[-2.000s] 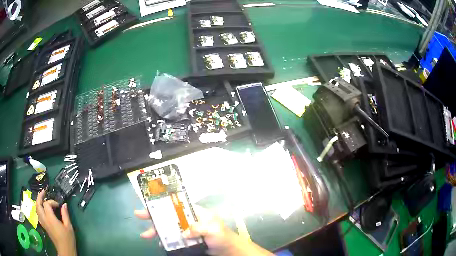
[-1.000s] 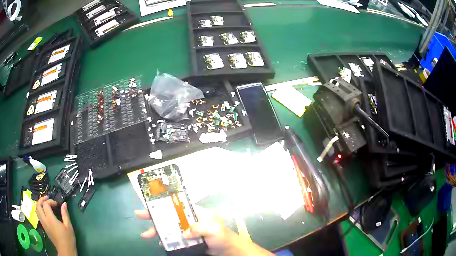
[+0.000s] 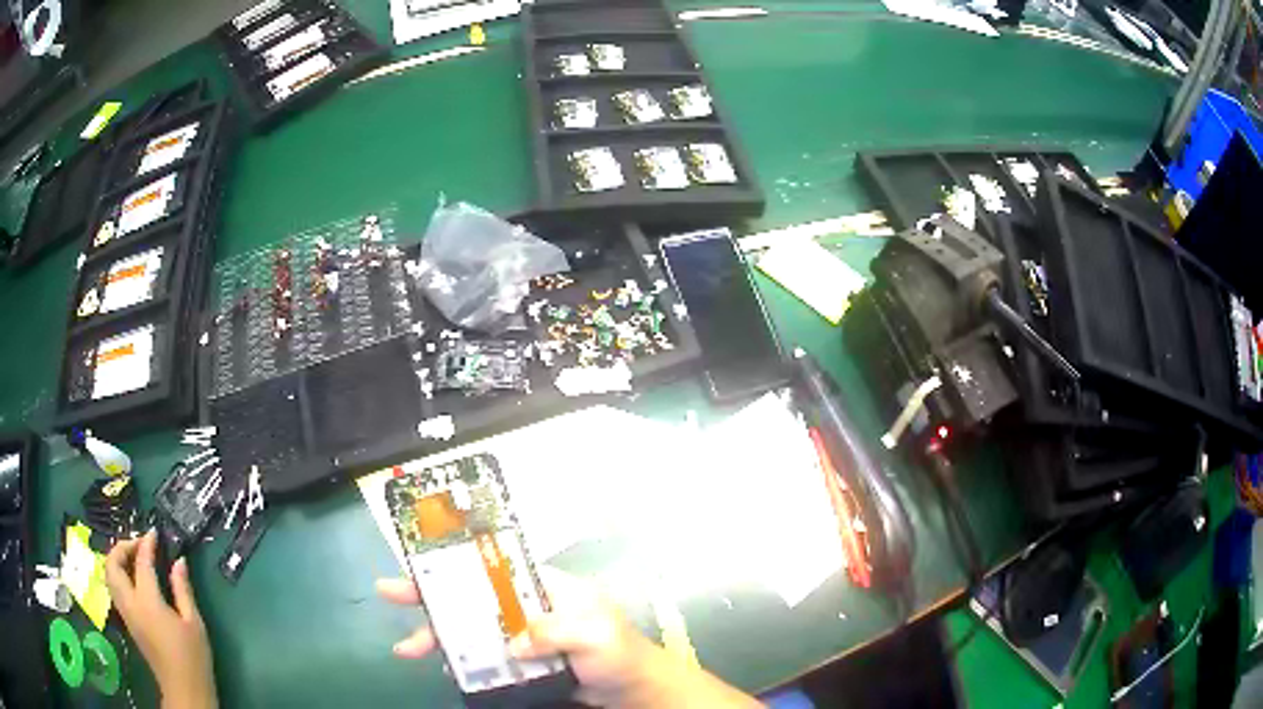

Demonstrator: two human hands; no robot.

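My right hand [image 3: 589, 640] holds an opened phone body [image 3: 464, 609] over the edge of the brightly lit white paper. Its open side faces up, with a silver battery, an orange flex cable [image 3: 502, 589] and a dark main board at the far end. My thumb lies on the phone's lower right edge and fingertips show at its left side. My left hand [image 3: 155, 609] is at the far left, with its fingertips at small dark parts [image 3: 177, 506] and pale strips on the mat. Whether it grips one of them I cannot tell.
Small-parts tray [image 3: 610, 326] with a clear bag [image 3: 485, 266] and blister tray [image 3: 298, 312] lie beyond the paper. A dark phone [image 3: 723, 312] lies right of them. Trays holding phones [image 3: 132, 284] stand left. A bulky black device [image 3: 935, 326] and stacked trays [image 3: 1150, 298] stand right. Green rings [image 3: 83, 657] lie lower left.
My left hand has shifted slightly at the small parts on the left. The phone stays in my right hand in nearly the same place. A red light now shows on the black device.
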